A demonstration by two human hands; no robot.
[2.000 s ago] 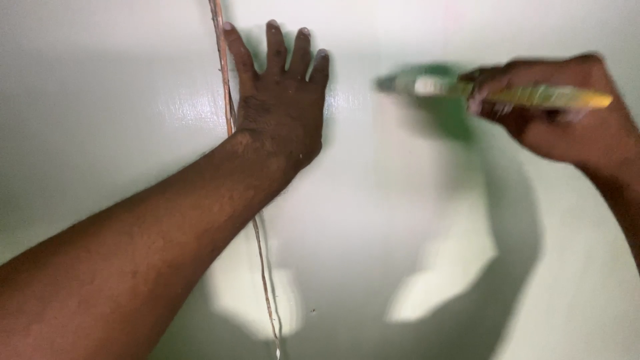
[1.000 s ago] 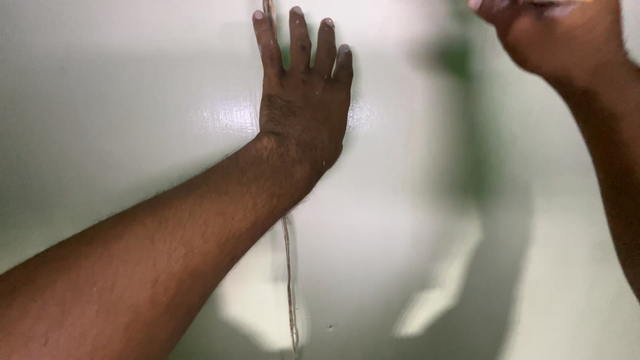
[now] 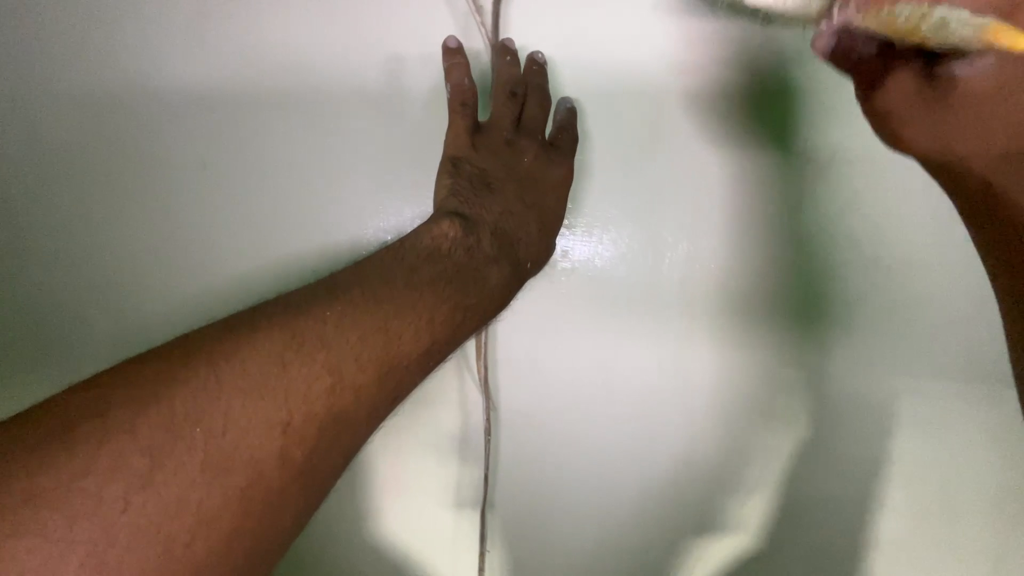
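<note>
My left hand (image 3: 508,168) lies spread against a pale, glossy wall (image 3: 264,144), its fingers pointing up. Beneath it a thin brown cord or wire (image 3: 485,448) hangs down the wall, showing above the fingers and again below the wrist. At the upper right, my right hand (image 3: 936,104) is closed around the paint-smeared yellowish handle of a paintbrush (image 3: 920,24). The brush points left, is blurred, and is partly cut off by the top edge of the view. Whether its tip touches the wall cannot be told.
Shadows of the arms and brush fall across the wall on the right. Light glares off the wall beside my left wrist.
My right hand with the brush is higher in the view than two seconds ago, and was mostly out of the top edge one second ago. My left hand stays flat on the wall.
</note>
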